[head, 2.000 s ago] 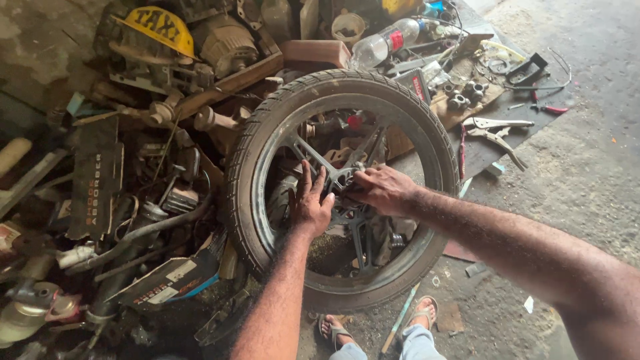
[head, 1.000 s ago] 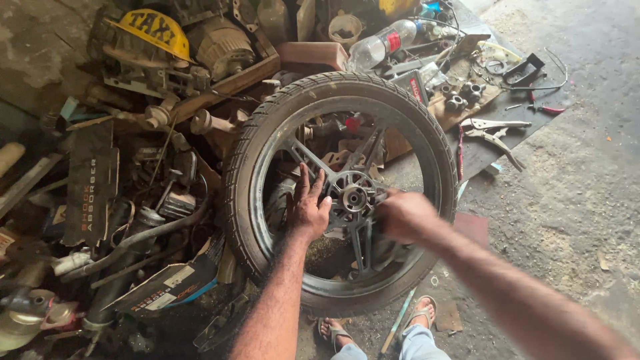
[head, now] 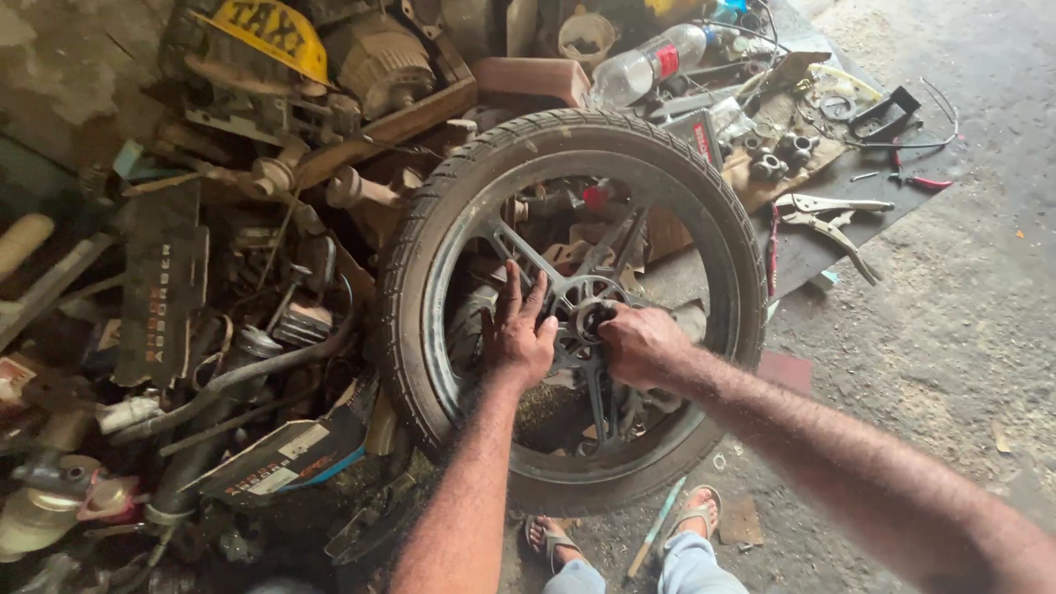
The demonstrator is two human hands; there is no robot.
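Note:
A motorcycle wheel with a metal alloy rim and a black tyre (head: 577,495) stands in front of me, its face toward me. My left hand (head: 521,338) rests with spread fingers on a spoke, left of the wheel hub (head: 590,289). At the hub's centre, the fingers of my right hand (head: 643,342) are closed on a round metal ring-shaped part (head: 589,320); the fingers partly hide it, and its exact kind cannot be told.
Motor parts and torn cardboard boxes (head: 161,280) are heaped at the left. Behind the wheel lie a yellow taxi sign (head: 268,37) and a plastic bottle (head: 648,66). Locking pliers (head: 833,223) lie at the right. My sandalled feet (head: 697,513) are below the tyre.
My right hand was at the hub, then blurred just right of it with the hub's centre uncovered, and is now back over the centre. My left hand has stayed on the spoke.

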